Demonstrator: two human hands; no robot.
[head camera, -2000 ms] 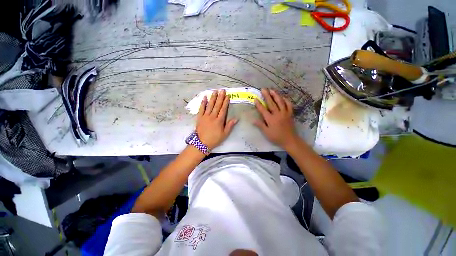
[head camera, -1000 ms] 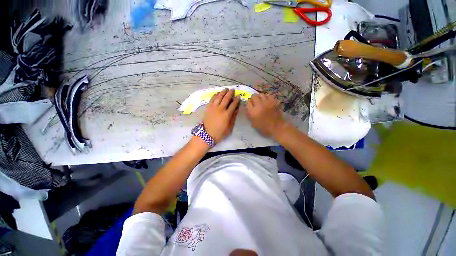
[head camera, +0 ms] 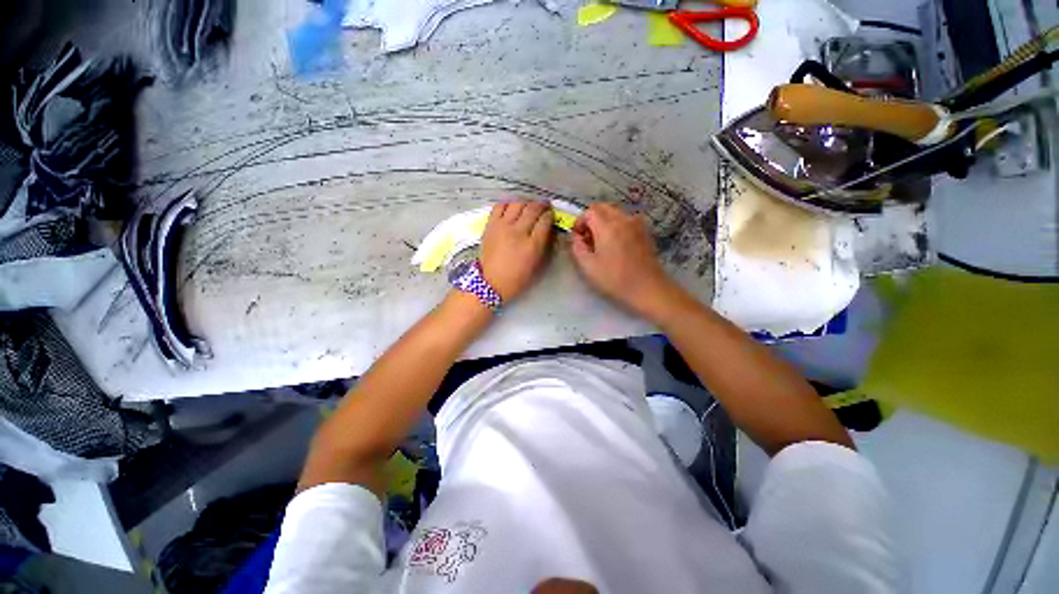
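A white curved piece [head camera: 461, 225] lies flat on the pale table in front of me, with the yellow template [head camera: 437, 253] on it. My left hand [head camera: 514, 248] lies over the middle of both, fingers together, pressing down. My right hand [head camera: 617, 254] is at their right end, with thumb and fingertips pinched at the edge of the curved piece. Both hands hide much of the template and the piece's right end.
The steam iron [head camera: 831, 147] rests on the scorched pad [head camera: 776, 258] at right. Red-handled scissors [head camera: 722, 28] lie at far right. Striped curved pieces [head camera: 160, 279] lie at left, with dark bundles [head camera: 77, 145] beyond. White cut pieces [head camera: 409, 19] and a blue scrap [head camera: 316, 42] lie on the far side.
My left hand has moved right along the template from its left part. My right hand has gone from flat with spread fingers to curled and pinching. The view has shifted slightly.
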